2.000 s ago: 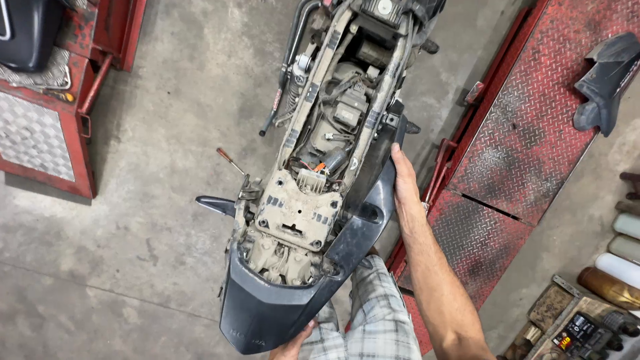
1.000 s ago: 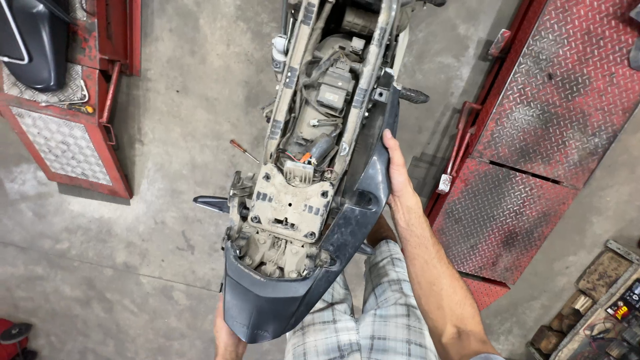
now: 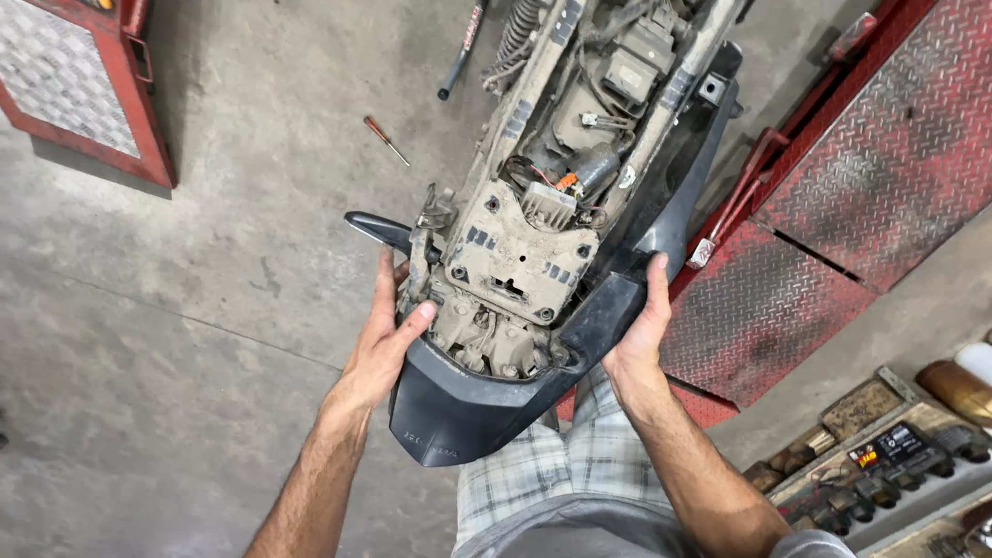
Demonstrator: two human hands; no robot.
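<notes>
A black plastic motorcycle tail fairing (image 3: 473, 403) wraps around the dusty rear subframe (image 3: 511, 260), its long side panel running up along the right. My left hand (image 3: 391, 325) grips the fairing's left corner, thumb on top, fingers reaching beside the turn signal (image 3: 377, 226). On the other side my right hand (image 3: 643, 325) grips the side panel, thumb up along its edge and the other fingers hidden below. Between the frame rails lie a finned metal regulator (image 3: 549, 205), an orange connector (image 3: 567, 182) and wiring.
A screwdriver (image 3: 386, 141) lies on the concrete floor, left of the frame. Right of the motorcycle stands a red tread-plate lift (image 3: 775, 310) with a bar. A red metal stand (image 3: 93, 93) is at the upper left. A parts shelf (image 3: 876, 465) holds a battery and several parts at the lower right.
My left hand has moved up from the fairing's bottom tip to its left corner. My right hand has moved down along the side panel. The view is closer.
</notes>
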